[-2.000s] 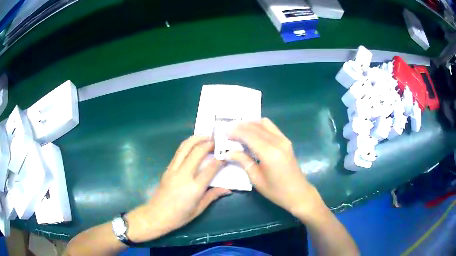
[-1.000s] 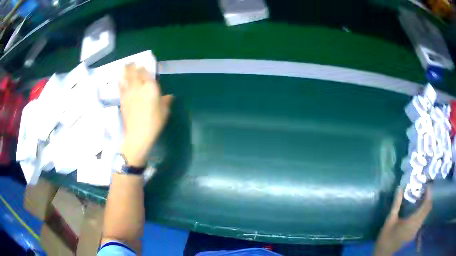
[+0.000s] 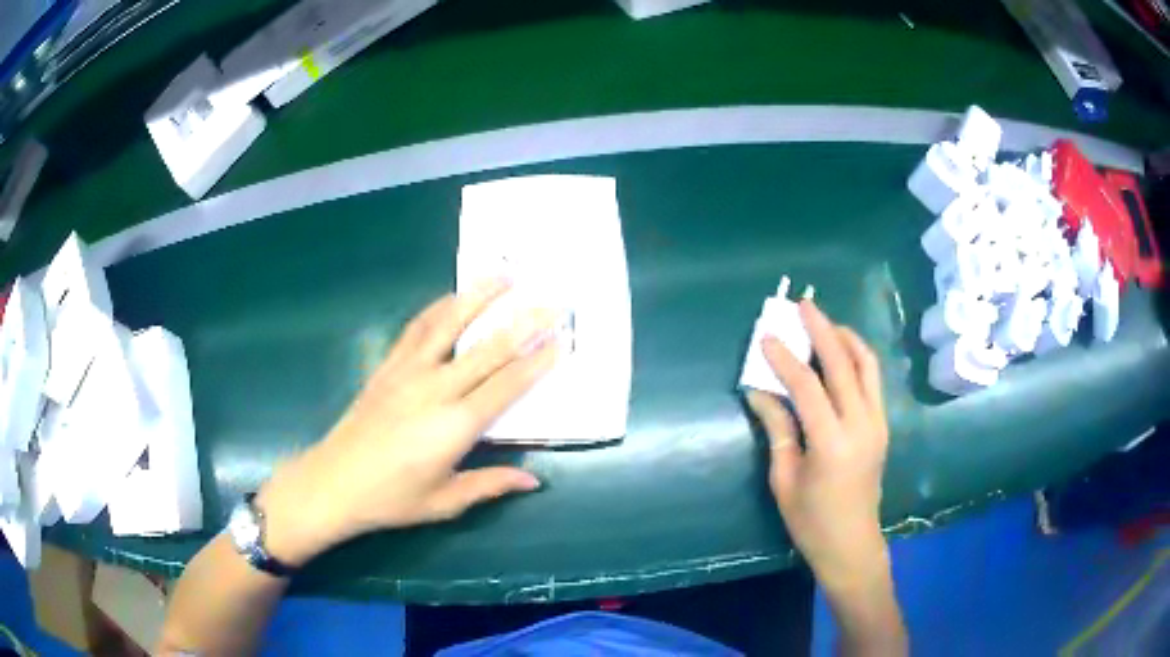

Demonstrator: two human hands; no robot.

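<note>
A white inner tray (image 3: 552, 238) lies flat on the dark green worktop in front of me. My left hand (image 3: 443, 398) lies over its left and middle part with fingers spread, covering most of its recess. My right hand (image 3: 828, 424) holds a white charger (image 3: 780, 344) between thumb and fingers, right of the tray and apart from it. The charger's two prongs point away from me. A pile of chargers (image 3: 1007, 263) lies further right.
White trays (image 3: 96, 398) lean together at the left. A red plastic holder (image 3: 1103, 212) is behind the charger pile. Beyond the grey strip (image 3: 693, 131), the belt carries a white tray (image 3: 205, 135) and a blue-ended retail box (image 3: 1065, 58). A brown carton (image 3: 64, 601) is at lower left.
The view has turned back from the left. My left hand has come from the leaning trays to a tray now in front. My right hand has come from the pile with a charger.
</note>
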